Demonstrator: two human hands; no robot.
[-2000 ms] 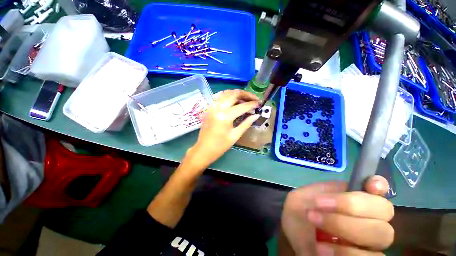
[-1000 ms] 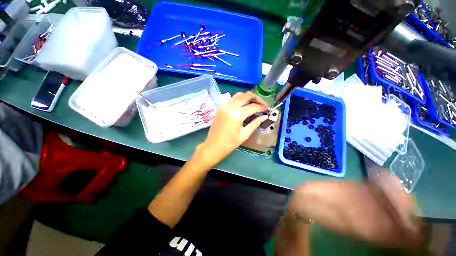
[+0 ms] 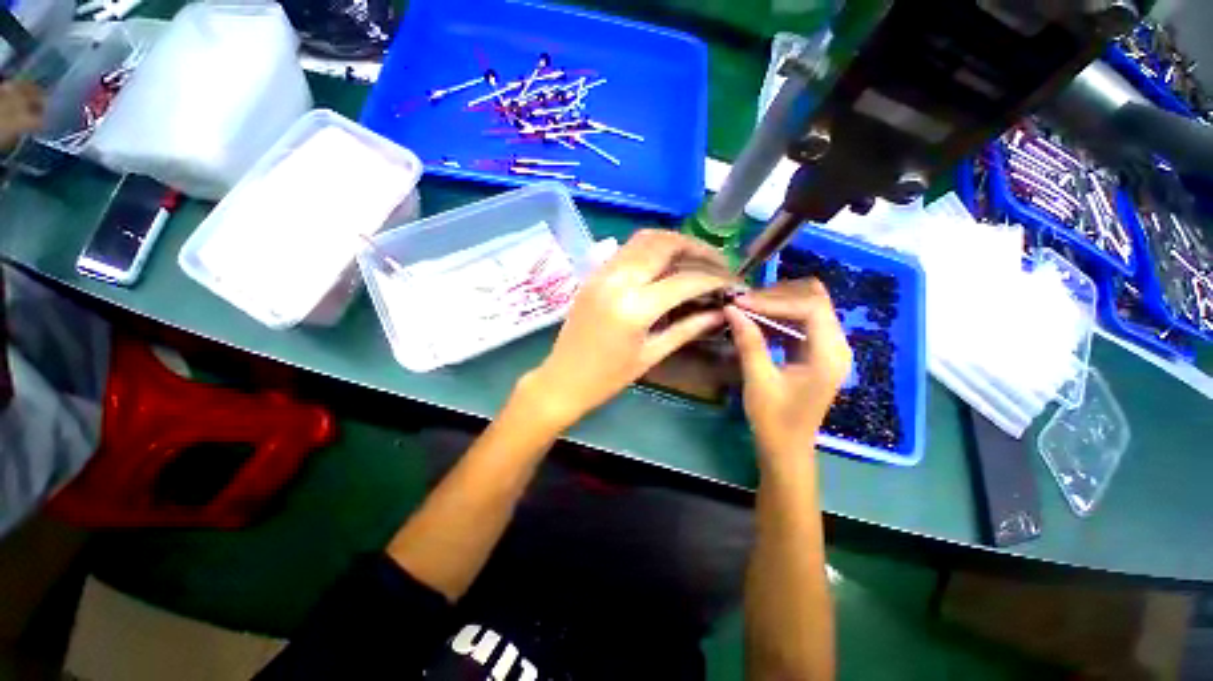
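Observation:
My left hand [image 3: 623,313] is at the press, its fingertips together over the fixture, which it mostly hides; what it grips is too small and covered to tell. My right hand [image 3: 794,359] pinches a pale stick part [image 3: 772,321] whose inner end meets the left fingertips. The press ram [image 3: 772,242] points down just behind the fingers. The small blue tray [image 3: 919,346] with black rings lies partly behind my right hand. The clear plastic box [image 3: 403,349] with pale-and-red sticks is left of my left hand.
A large blue tray [image 3: 689,127] with scattered sticks lies behind. White lidded tub [image 3: 299,220] and phone [image 3: 127,229] are at left. White sheets [image 3: 978,313], a dark flat bar [image 3: 999,479] and a clear lid [image 3: 1084,443] are at right. Another person's hand [image 3: 19,112] shows at far left.
My right hand has left the lever at the lower right and come to the fixture, now on a stick part beside my left hand. The lever has swung up. Another person's hand has appeared.

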